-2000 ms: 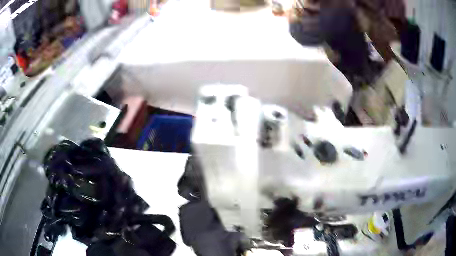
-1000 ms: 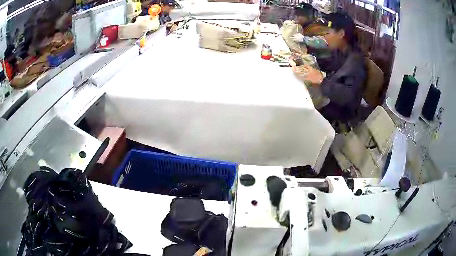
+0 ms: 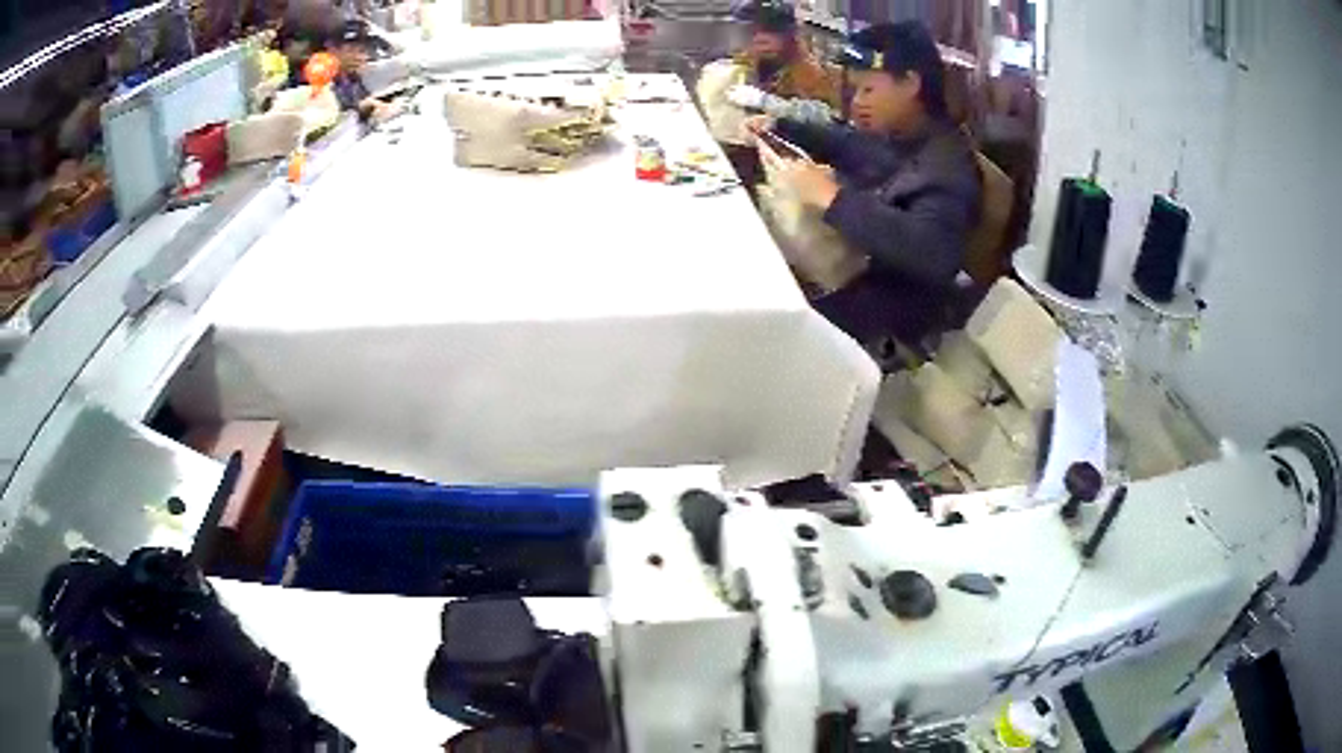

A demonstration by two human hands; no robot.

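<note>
The off-white sewing machine head [image 3: 957,633], marked "TYPICAL", fills the lower right. Black padded fabric pieces [image 3: 493,647] lie on the white tabletop [image 3: 331,647] just left of the head, partly cut off by the bottom edge. A large tangled black heap [image 3: 162,662] with white flecks lies at the lower left. The needle area is out of the picture below. Neither my left hand nor my right hand is in view.
A blue crate [image 3: 427,508] stands behind the worktop, beside a reddish-brown box [image 3: 250,478]. Beyond is a long white-covered table [image 3: 486,280] with people [image 3: 913,191] seated at its right. Black thread cones [image 3: 1079,238] stand at the right. A bottle with yellow label [image 3: 1016,724] is by the machine.
My view has lifted and turned right, so the machine's right end now shows. The fingertip seen at the bottom among the black pieces one second ago is gone from view.
</note>
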